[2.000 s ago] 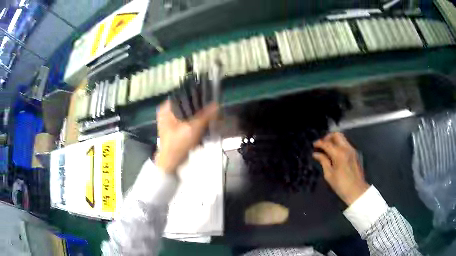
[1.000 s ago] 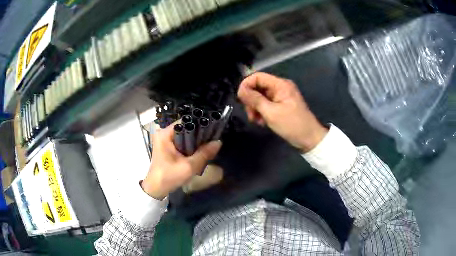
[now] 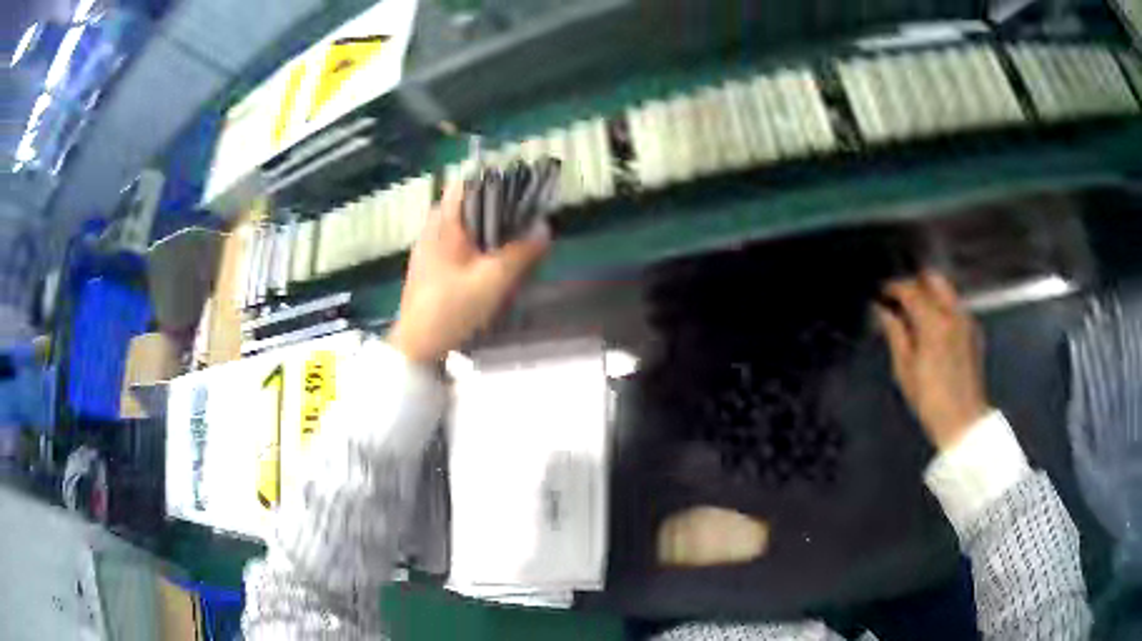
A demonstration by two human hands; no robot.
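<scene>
My left hand (image 3: pixel 457 276) is closed around a bunch of several metal tubes (image 3: pixel 507 200), held up in front of the cream ribbed carriers (image 3: pixel 739 125). The tubes are blurred. My right hand (image 3: pixel 929 351) is at the right edge of the heap of black end pieces (image 3: pixel 776 426), fingers bent downward. It is blurred, and I cannot tell if a piece is between its fingertips. The heap lies on the dark mat (image 3: pixel 864 538).
White paper sheets (image 3: pixel 529 476) lie left of the heap. A tan oval piece (image 3: pixel 714 536) is near the front. A warning-labelled box (image 3: pixel 226 438) stands at left. A clear bag of tubes (image 3: pixel 1111 401) is at the right edge. Blue bins (image 3: pixel 107 332) are farther left.
The view has swung left. My left hand has moved from above the mat up to the carriers with the tubes. My right hand is still beside the heap.
</scene>
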